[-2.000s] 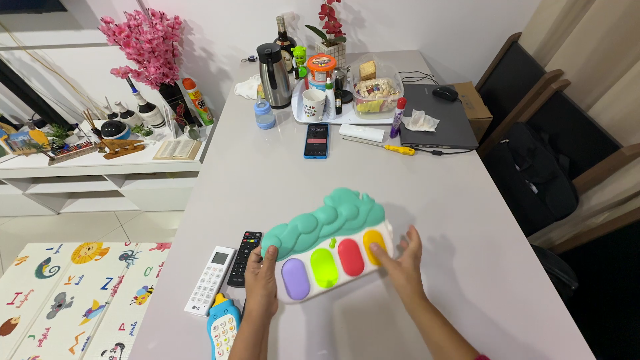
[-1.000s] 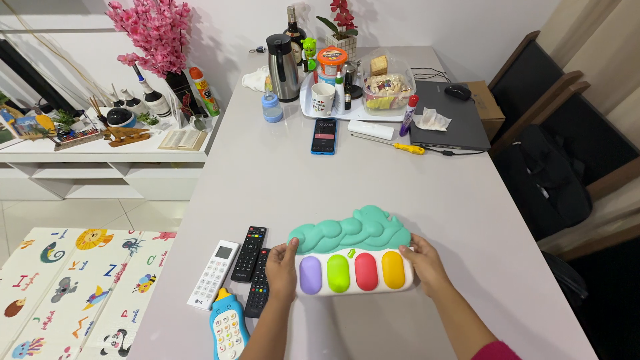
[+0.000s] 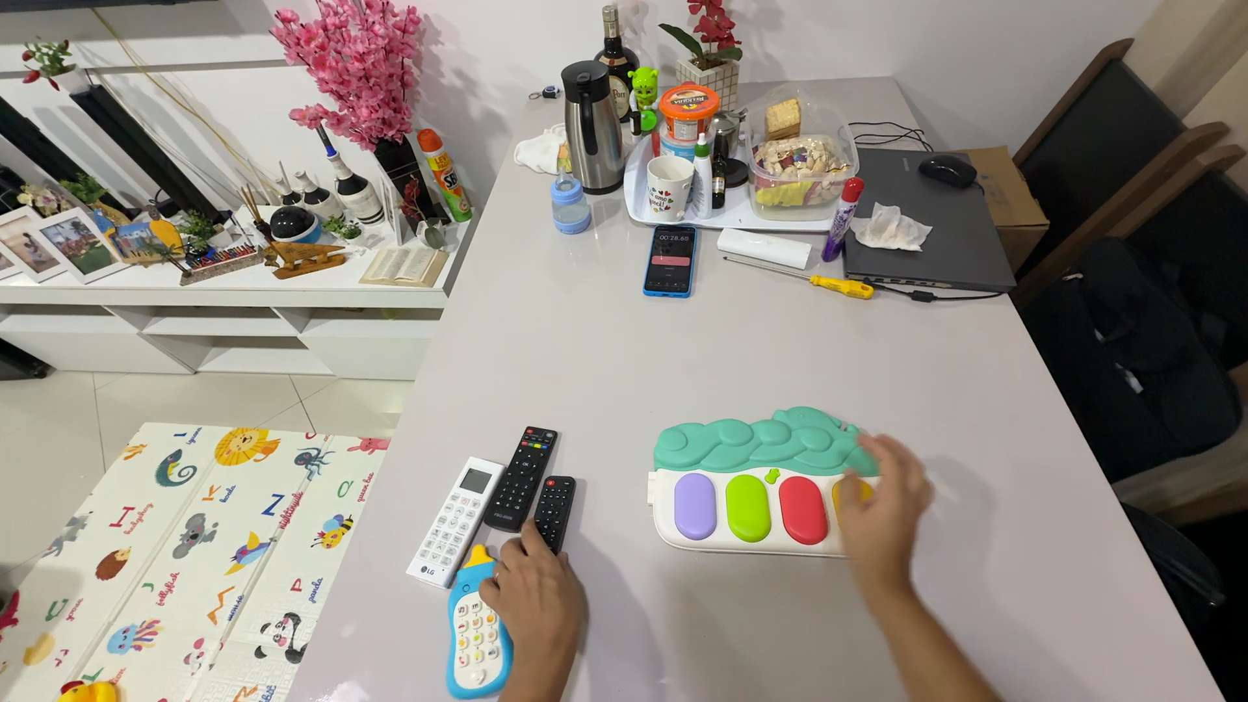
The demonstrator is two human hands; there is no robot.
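A toy keyboard (image 3: pixel 747 507) with a teal caterpillar-shaped top and purple, green, red and yellow keys lies flat on the table. Over its right end is my right hand (image 3: pixel 882 507), slightly blurred, covering much of the yellow key; whether it grips the edge is unclear. My left hand (image 3: pixel 536 595) rests at the blue toy phone (image 3: pixel 478 624) and the lower end of a small black remote control (image 3: pixel 554 512), fingers bent. Beside them lie a larger black remote control (image 3: pixel 523 478) and a white LG remote control (image 3: pixel 456 522).
Farther back on the table (image 3: pixel 585 341) are a smartphone (image 3: pixel 670 261), a yellow-handled screwdriver (image 3: pixel 840 286), a baby bottle (image 3: pixel 569 205), a steel thermos (image 3: pixel 593 127), a tray (image 3: pixel 639 200) with a cup and food containers, and a closed laptop (image 3: pixel 926 219). Chairs stand at the right.
The toy keyboard, held between both hands before, now lies on the table. My left hand has left it and moved left to the toy phone and small remote.
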